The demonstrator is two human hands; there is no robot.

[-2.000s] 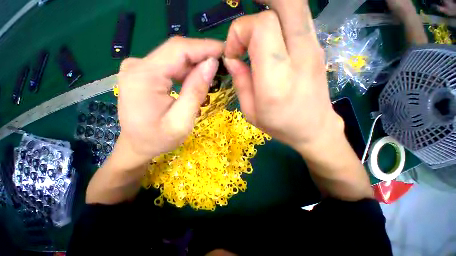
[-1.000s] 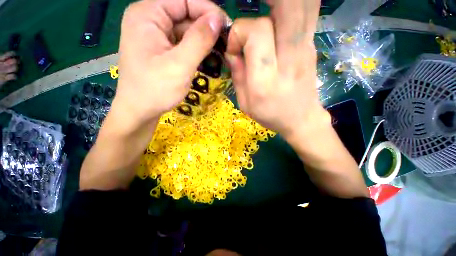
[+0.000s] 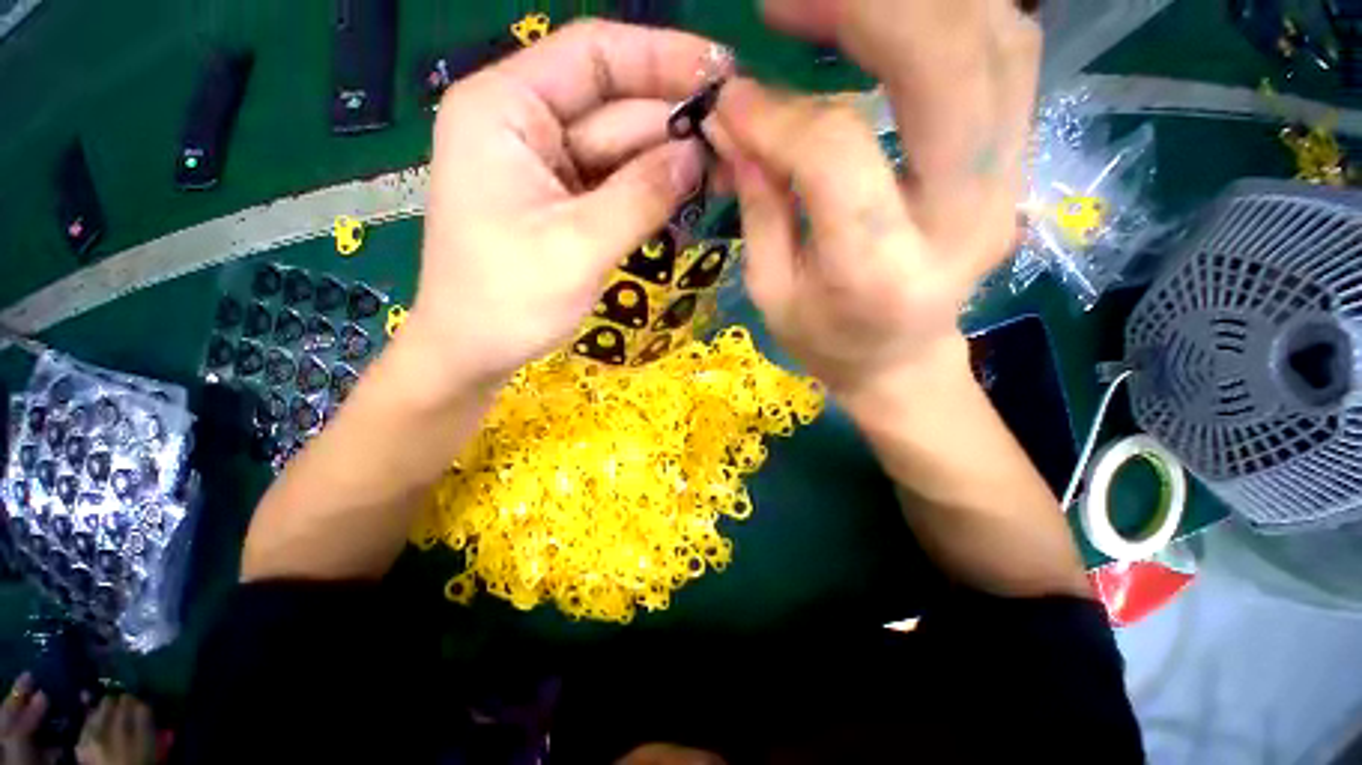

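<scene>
My left hand (image 3: 560, 194) is at the upper centre, its thumb and fingers pinching a clear sheet of black parts (image 3: 633, 305) that hangs over the pile. My right hand (image 3: 859, 224) is beside it, its fingertips closed at a small black part (image 3: 690, 117) near the sheet's upper edge. Whether the part is free of the sheet I cannot tell. A big pile of yellow ring pieces (image 3: 598, 478) lies below both hands.
Black devices (image 3: 214, 120) lie on the green belt beyond the pale rail (image 3: 179, 277). Another clear sheet (image 3: 291, 351) and bagged trays (image 3: 97, 486) are left. A clear bag (image 3: 1078, 209), smartphone (image 3: 1031, 381), tape roll (image 3: 1134, 498) and fan (image 3: 1262, 351) are right. Another person's hands (image 3: 112, 729) show lower left.
The hands have shifted slightly right since the last frame, and a small black part now shows between the fingertips. More of the hanging sheet is visible. Devices on the belt have changed position.
</scene>
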